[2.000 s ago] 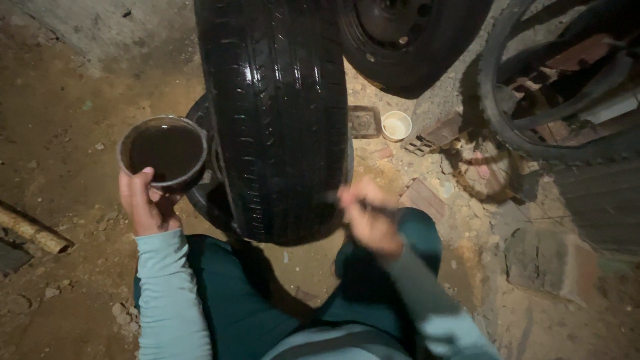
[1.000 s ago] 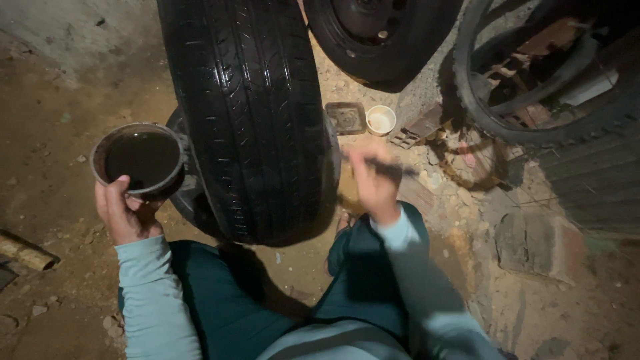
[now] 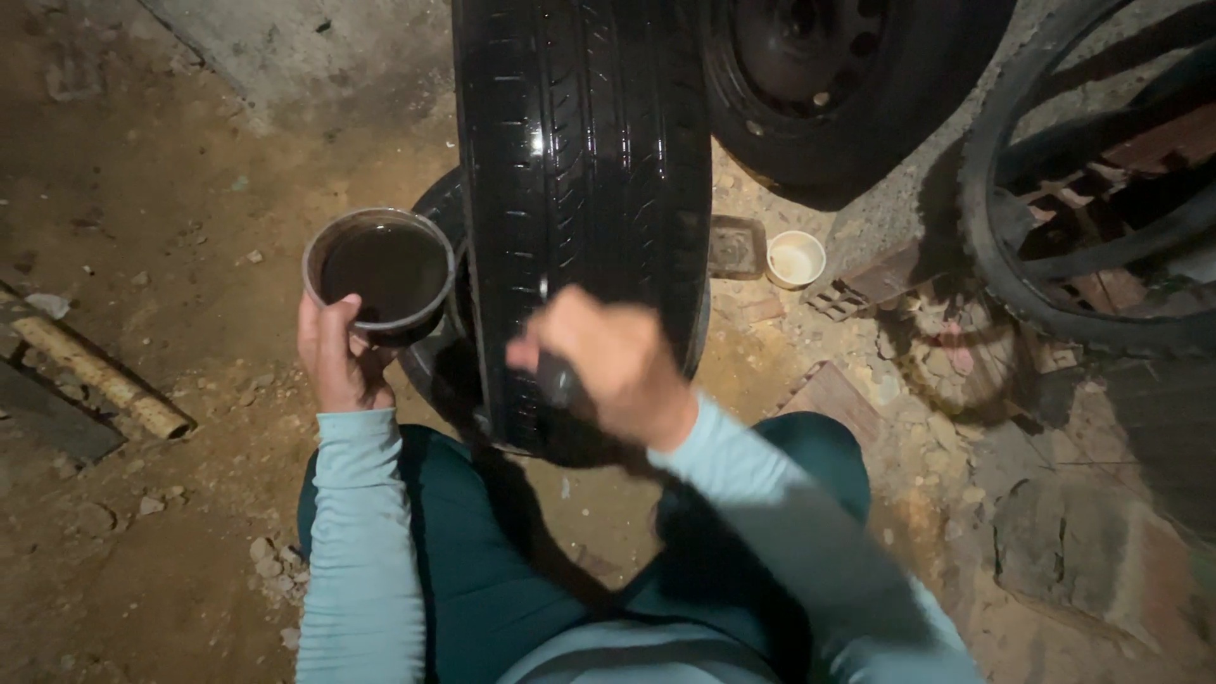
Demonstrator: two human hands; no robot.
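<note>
My left hand grips a round tub of dark liquid by its near side, the thumb over the rim. To the right of the tub stands a black car tire, its tread facing me and shiny with wet. Over the lower part of the tread is my right hand, blurred and closed around a dark tool that may be a brush; its working end is too blurred to make out. Partly hidden behind the upright tire, another tire lies low at its left.
A wheel with a dark rim is at the top right, beside bicycle tires. A small white cup and a shallow tray sit right of the tire. Broken bricks and a rusty pipe lie on the ground.
My right hand has moved left, from the tire's right edge to over its tread. The left hand keeps hold of the tub. The view has shifted somewhat.
</note>
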